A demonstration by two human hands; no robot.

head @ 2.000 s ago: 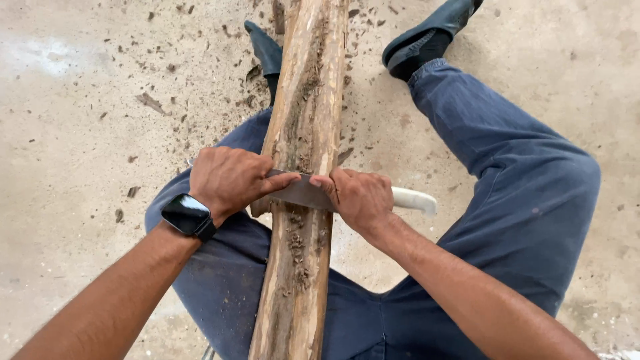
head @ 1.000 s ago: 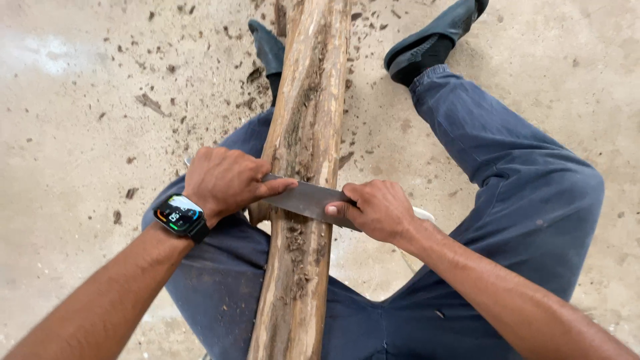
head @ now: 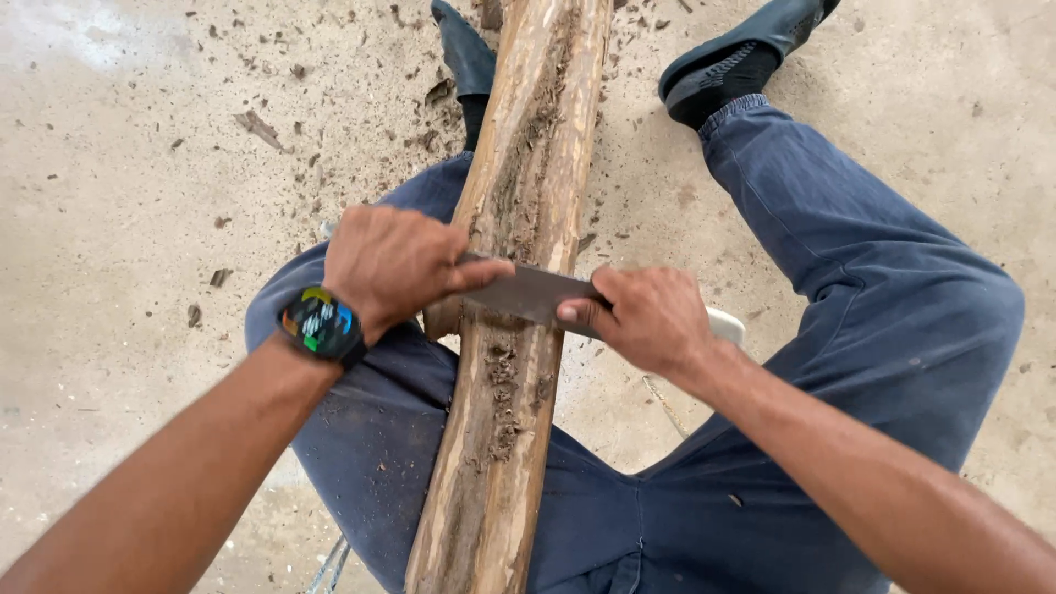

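A long wooden log, stripped of most bark and grooved along its middle, runs between my legs. Across it lies a wide steel blade with a pale handle at its right end. My left hand grips the blade's left end, its thumb along the metal; a smartwatch is on that wrist. My right hand is closed on the blade near the handle, thumb on the flat face. Brown shavings lie in the groove just below the blade.
My legs in blue trousers bend on both sides of the log, with dark shoes beyond. Bark chips are scattered over the concrete floor, mostly to the left. A short stub projects from the log's left side.
Both hands keep hold of the blade across the log. My right hand has shifted slightly down the log since the earliest frame, leaving the blade more slanted.
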